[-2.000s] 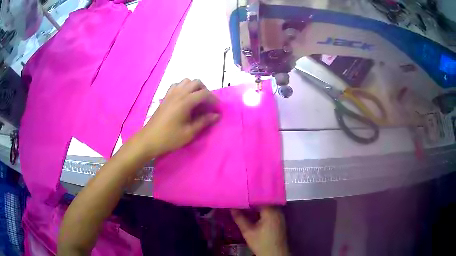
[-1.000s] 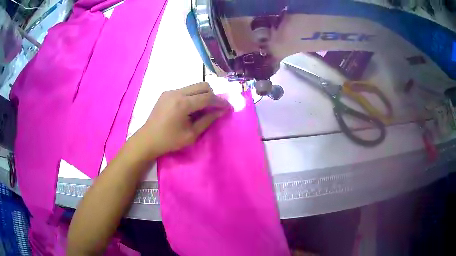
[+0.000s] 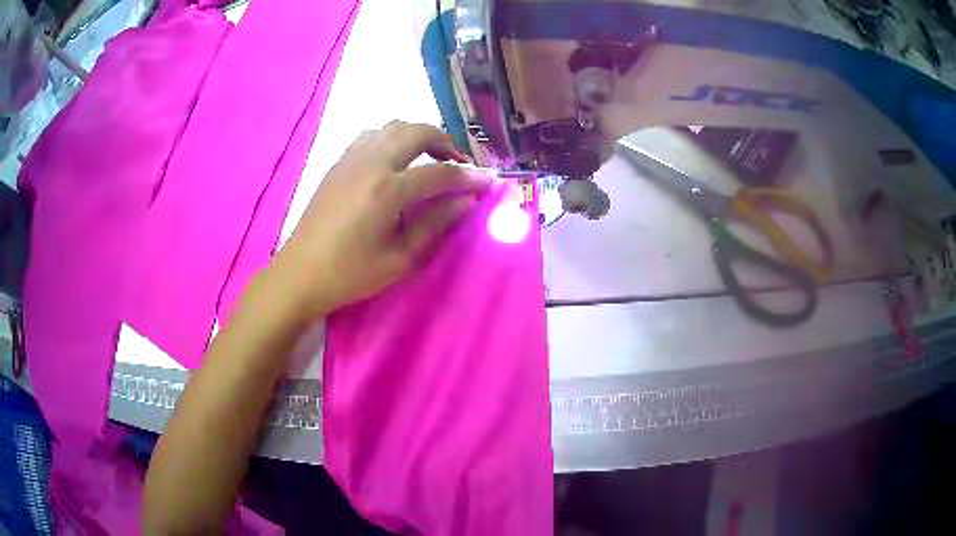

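Observation:
A bright pink fabric piece (image 3: pixel 446 387) runs from the needle area down over the table's front edge and out at the bottom of the picture. Its top end lies at the presser foot and needle (image 3: pixel 526 191), beside a bright lamp glow. My left hand (image 3: pixel 383 215) rests on the upper left of the piece, fingertips close to the presser foot, thumb and fingers bent at the cloth; whether they pinch it is unclear. My right hand is not in view. The white sewing machine (image 3: pixel 671 99) with a blue stripe stands over the cloth's top end.
Pink cut pieces (image 3: pixel 94 209) drape over the table's left side. Scissors (image 3: pixel 723 215) with yellow-orange and dark green handles lie right of the needle. A printed ruler (image 3: pixel 650 414) runs along the front edge. A blue crate (image 3: pixel 23 461) is at lower left.
The pink piece now hangs lower past the front edge, and its earlier seam and lower end are out of sight. My left hand has moved up to the presser foot. My right hand has left the picture.

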